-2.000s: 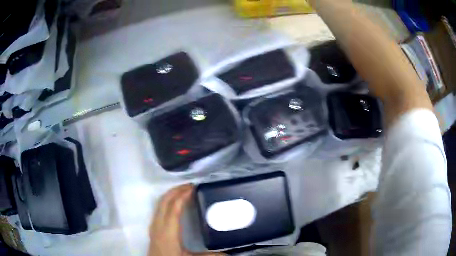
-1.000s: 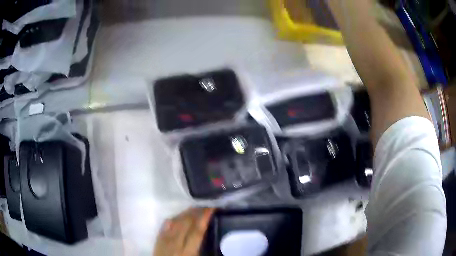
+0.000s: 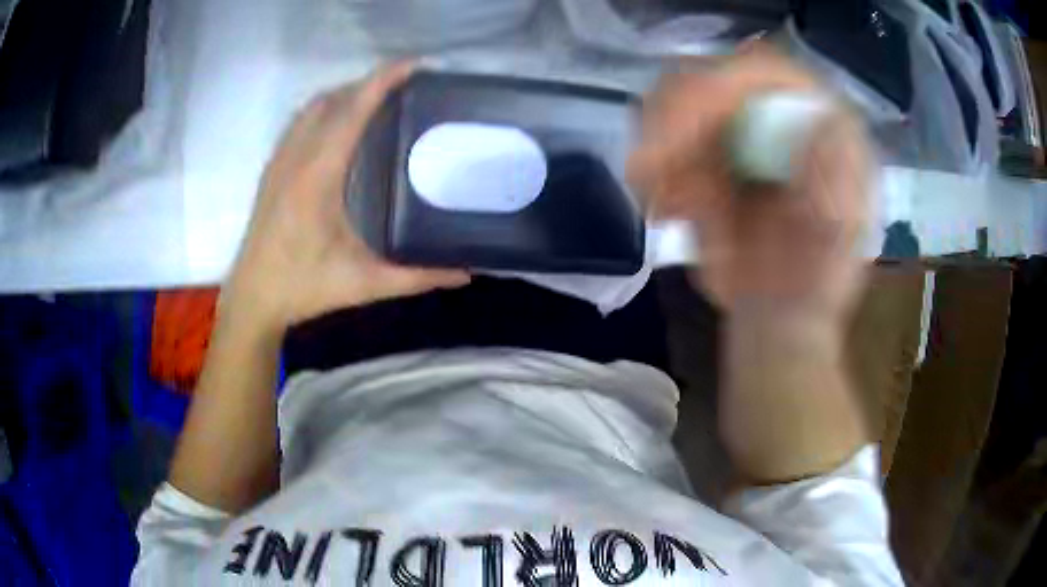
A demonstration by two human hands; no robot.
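A black power bank (image 3: 586, 218) with a white oval on its broad upper face is at the bench's front edge. My left hand (image 3: 310, 218) grips its left end, with the thumb along the near side. A whitish bag edge (image 3: 609, 294) shows below it. My right hand (image 3: 764, 172) is at the unit's right end and is blurred. It holds a small pale whitish-green item (image 3: 781, 135), too blurred to name. Whether the right fingers touch the unit is unclear.
Bagged black units lie at the far right (image 3: 855, 48), and a black unit stands at the left (image 3: 69, 80). Below the bench edge are a blue bin with orange straps (image 3: 184, 338) at the left and brown cardboard (image 3: 947, 367) at the right.
The view has tipped down toward my lap. My right hand has come back from the far right side to the power bank, now with a small pale item in it. My left hand still holds the unit.
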